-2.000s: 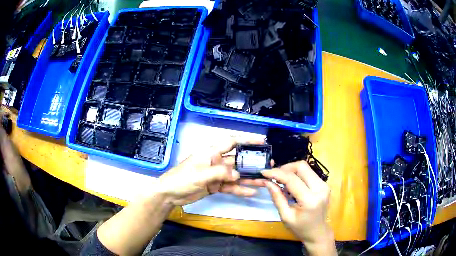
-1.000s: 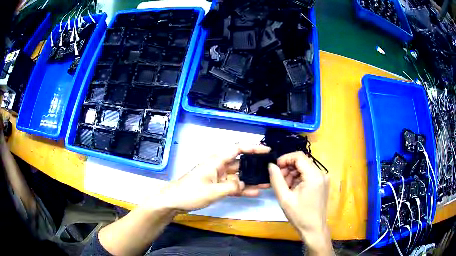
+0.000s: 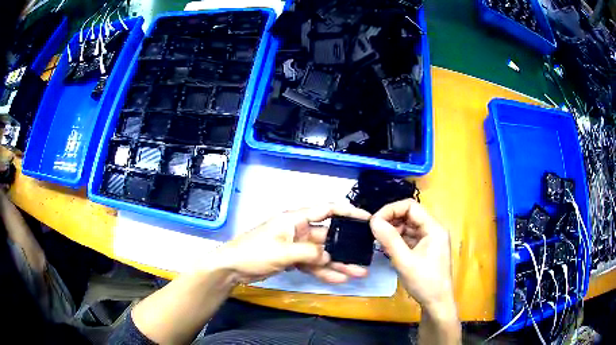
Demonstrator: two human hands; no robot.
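Note:
A small square black housing (image 3: 350, 241) is held above the white work sheet (image 3: 270, 192), its dark face towards me. My left hand (image 3: 287, 246) grips it by its left side, with the thumb at the left edge and fingers around and below it. My right hand (image 3: 415, 249) is at its upper right corner, with thumb and forefinger pinched together. A sealing ring between those fingertips cannot be made out. The pile of sealing rings (image 3: 383, 191) lies just behind the hands as a tangled black heap.
A tray of housings in rows (image 3: 229, 182) is left of centre. The bin of loose housings (image 3: 338, 160) is beyond the sheet. Bins of cabled units stand far right (image 3: 537, 145) and far left (image 3: 57, 151). Another person's arm (image 3: 23, 236) shows at the left edge.
The housing has turned from its shiny face to a dark face and moved slightly down and right. My right hand has shifted from its lower edge to its upper right corner.

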